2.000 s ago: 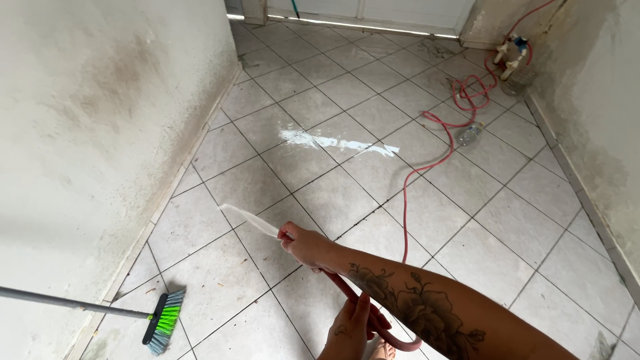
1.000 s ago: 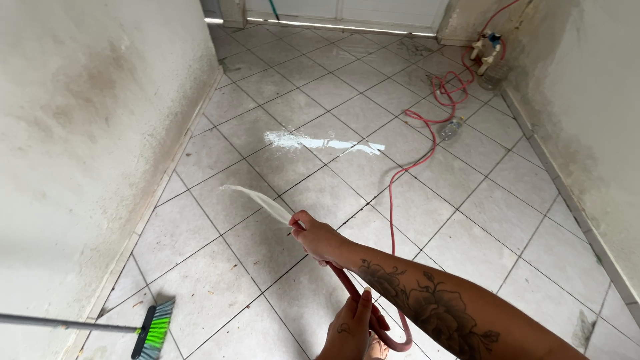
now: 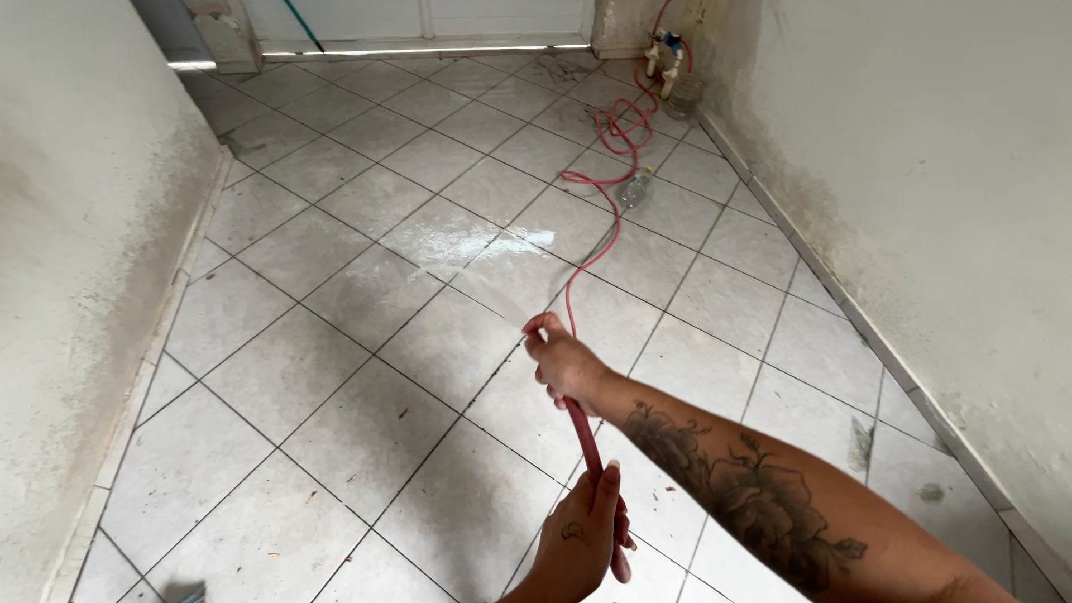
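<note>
My right hand (image 3: pixel 563 362) is closed around the end of a red hose (image 3: pixel 586 440), its thumb and fingers at the mouth. A thin spray of water (image 3: pixel 494 301) leaves the hose end toward the upper left, over the tiles. Lower down, my left hand (image 3: pixel 586 523) grips the same hose, which runs out below its fingers. Beyond the hands, a wet shiny patch (image 3: pixel 477 241) lies on the white tiled floor (image 3: pixel 435 327). Further back the thin red hose winds in loops (image 3: pixel 624 126).
A clear plastic bottle (image 3: pixel 636 188) lies beside the hose. Taps or pipe fittings (image 3: pixel 667 63) and a clear container (image 3: pixel 684 96) stand at the right wall. A white door (image 3: pixel 469 21) is at the back. Broom bristles (image 3: pixel 191 594) show at the bottom left edge.
The water spray, aimed left before, now points more toward the back of the floor. The right hand has moved up along with the hose end. The broom has mostly left the view.
</note>
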